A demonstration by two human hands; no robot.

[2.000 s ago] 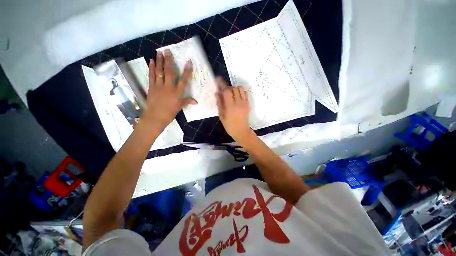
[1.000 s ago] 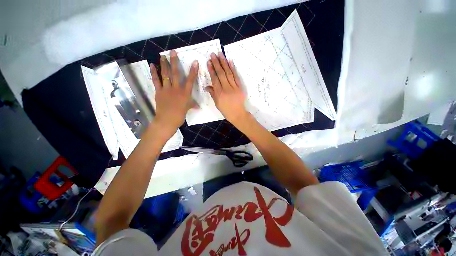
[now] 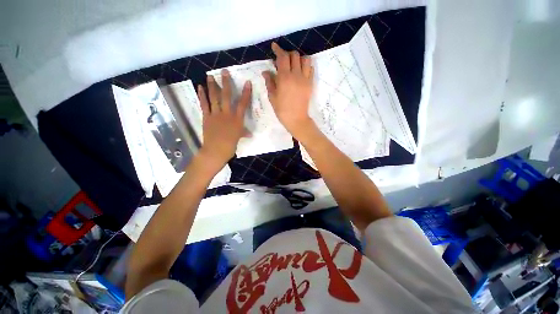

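A white paper pattern piece (image 3: 261,132) lies on dark quilted fabric (image 3: 264,168) with pale diagonal lines. My left hand (image 3: 224,116) is flat on its left part, fingers spread. My right hand (image 3: 291,89) is over its upper right edge, fingers apart, index finger reaching onto the fabric; what is under the palm is hidden. A larger pattern with drawn grid lines (image 3: 350,104) lies to the right. More paper pieces (image 3: 129,122) lie to the left, with a shiny grey metal block (image 3: 172,141) on them.
Black-handled shears (image 3: 298,197) lie at the fabric's near edge, handles on the white table covering (image 3: 215,214). A fluffy white strip (image 3: 184,34) lies beyond the fabric. A red plastic object (image 3: 73,218) and blue crates (image 3: 427,227) stand below the table.
My right hand has moved up from the near part of the gap between patterns to the piece's upper right edge. My left hand and the middle piece have shifted slightly right in the view.
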